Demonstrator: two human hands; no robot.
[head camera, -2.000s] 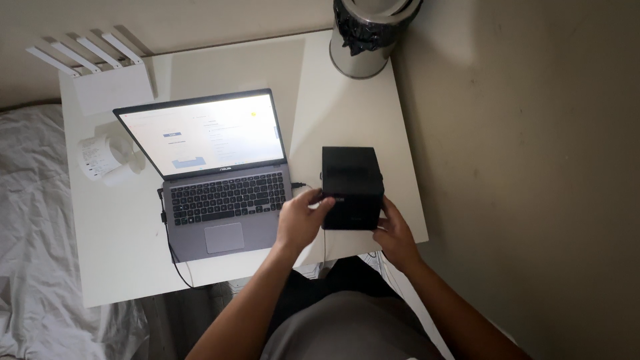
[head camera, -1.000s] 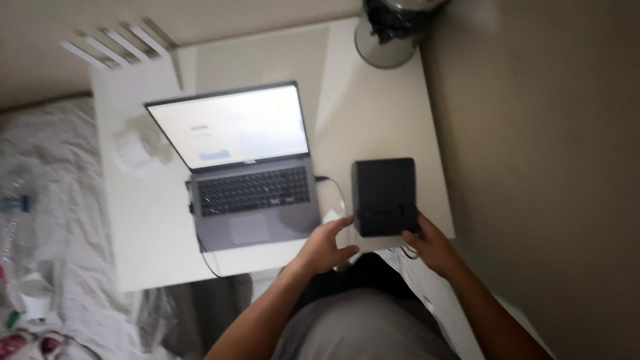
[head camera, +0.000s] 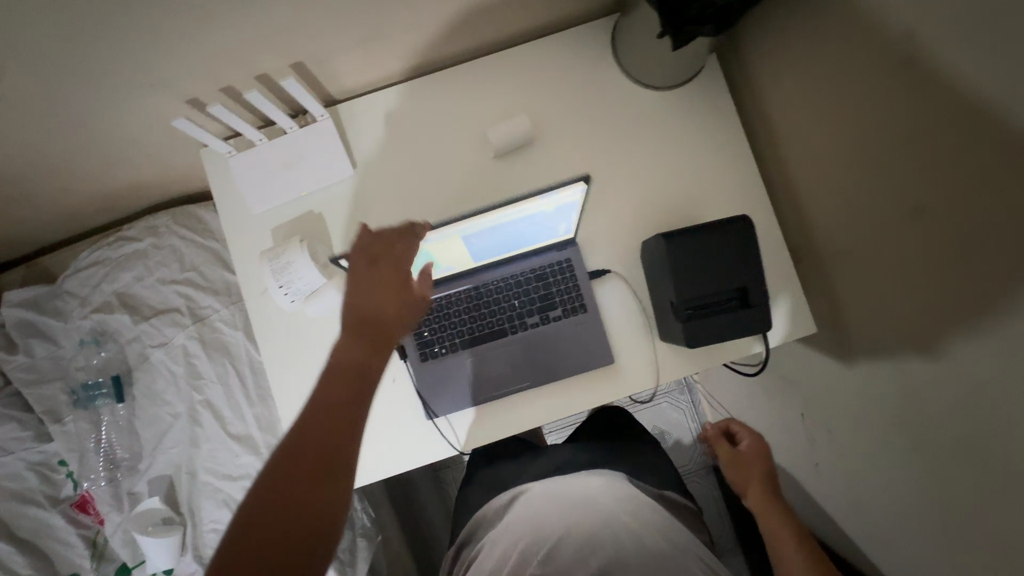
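Observation:
My left hand (head camera: 386, 288) is at the upper left corner of the laptop's lit screen (head camera: 512, 232), its fingers spread over the screen's edge; whether they press on it I cannot tell. Below the screen, the laptop keyboard (head camera: 504, 308) shows, with a cable at each side of the base. The black box-shaped device, likely a receipt printer (head camera: 706, 280), stands at the table's right side with a black cable at its near edge. My right hand (head camera: 740, 456) is below the table's edge with its fingers curled at a thin pale cable (head camera: 706, 404); the grip is unclear.
A white router (head camera: 292, 166) with several antennas stands at the back left. A small white roll (head camera: 510, 135) lies behind the laptop, and a curled printed paper strip (head camera: 293, 274) lies left of it. A bin (head camera: 660, 52) is at the back right. A plastic bottle (head camera: 100, 408) lies on the bed sheet.
Both hands have left the black device. My left hand has moved left to the laptop screen, my right hand down below the table's edge. The screen now leans further forward.

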